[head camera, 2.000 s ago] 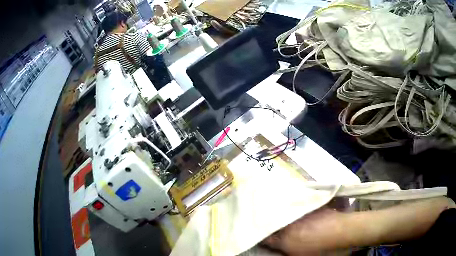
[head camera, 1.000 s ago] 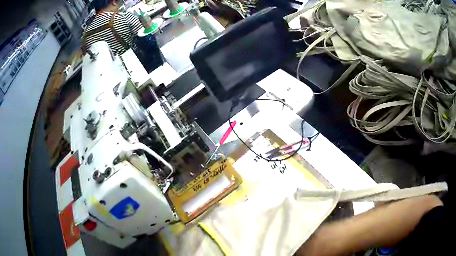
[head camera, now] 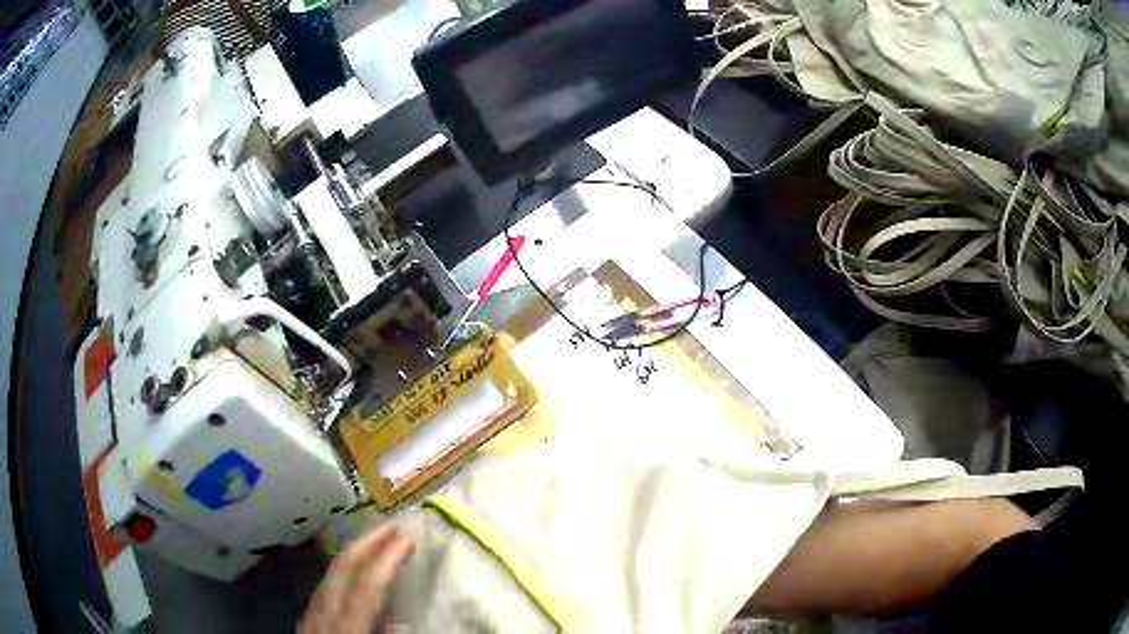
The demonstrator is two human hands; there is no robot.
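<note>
A beige fabric piece with a narrow yellow tape lies over the front of the white and yellow template. My left hand is at the bottom, with its fingers against the fabric's left edge; it is blurred and cut off, so its grip is unclear. My right forearm comes in from the right; its hand is hidden by the fabric and the picture's edge. The amber clamp frame with a slot and black writing lies just beyond the fabric, beside the needle mechanism.
The white sewing machine head stands at left. A dark screen is behind the table. A pink stick and a thin black cable lie behind the clamp. Coiled beige straps and heaped khaki cloth are at right.
The view has shifted, so the machine and clamp frame sit farther left and the person behind is mostly out of view. My left hand has come into view at the fabric's left edge.
</note>
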